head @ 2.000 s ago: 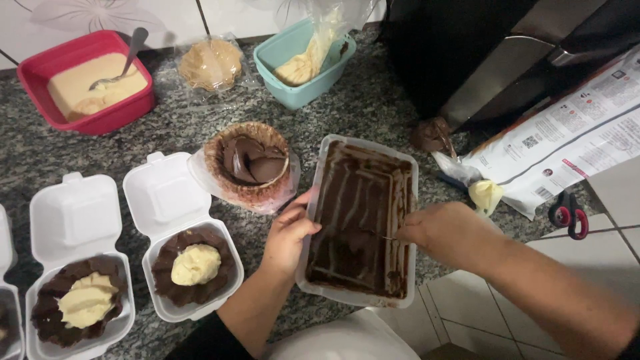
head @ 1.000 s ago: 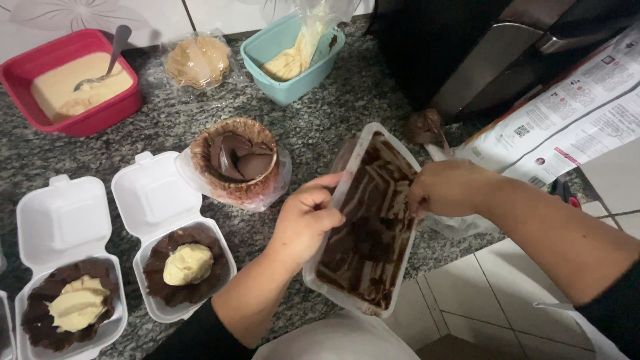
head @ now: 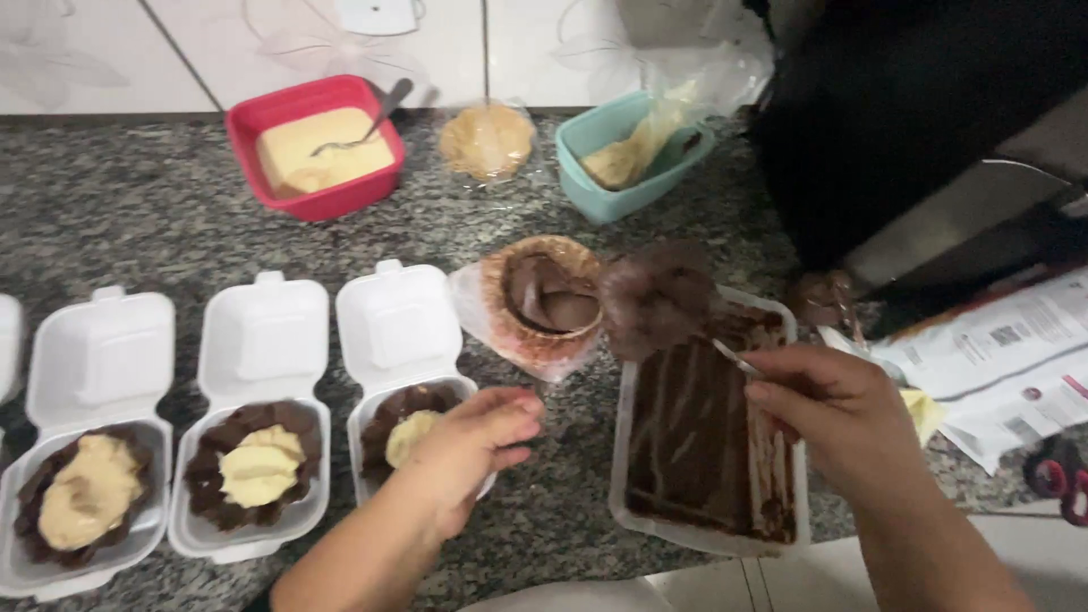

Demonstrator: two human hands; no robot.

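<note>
My right hand (head: 824,408) grips the handle of a metal utensil (head: 733,355) that bears a large dark chocolate mass (head: 659,297), blurred, above the far left corner of a clear plastic tub (head: 625,476) smeared with chocolate. My left hand (head: 476,450) holds nothing; its fingers are apart, over the near right side of a white foam box (head: 399,323) with a dark chocolate shell (head: 387,425) and pale cream inside. Between the box and the tub stands a round container (head: 544,340) lined with a plastic bag, with chocolate in it.
Several open foam boxes (head: 263,340) with filled chocolate shells stand at the left. Behind are a red tub (head: 314,204) of cream with a spoon, a wrapped pale shell (head: 486,140) and a teal tub (head: 595,200) with a piping bag. Printed packaging (head: 1003,357) and scissors (head: 1050,476) lie right.
My left hand has let go of the clear tub, which now rests on the counter, and moved left. My right hand has lifted a chocolate mass out on the utensil. The view has shifted.
</note>
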